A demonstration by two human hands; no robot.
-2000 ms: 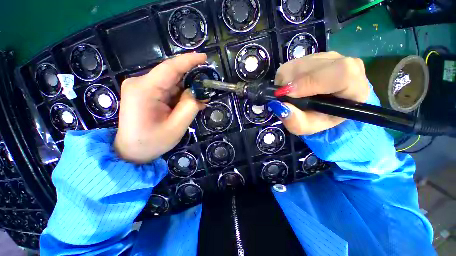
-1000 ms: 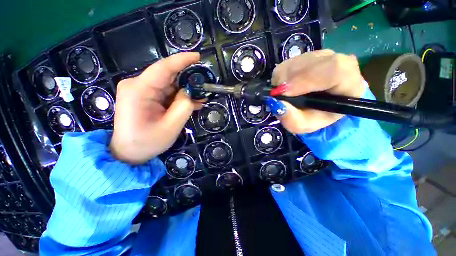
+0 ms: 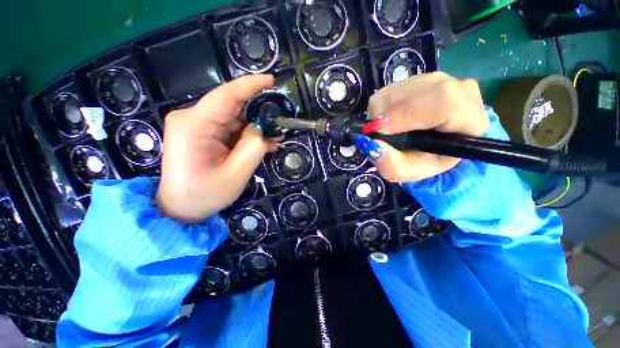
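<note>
My left hand pinches a round black speaker unit between thumb and forefinger, above the black blister tray. My right hand grips the black soldering iron like a pen. The iron's metal barrel points left and its tip is at the lower part of the held unit; whether it touches cannot be told. The tray holds round units in its square pockets, some with pale centres. One pocket at the upper left is a plain dark square.
A tan-brown cup with silvery bits stands right of the tray. A black box and a yellow-green wire lie at the right edge. More black pocketed trays are at far left. A white scrap lies on the tray.
The view shifts slightly. My left hand keeps the same unit. The iron stays at the unit, its tip shifting only slightly against it.
</note>
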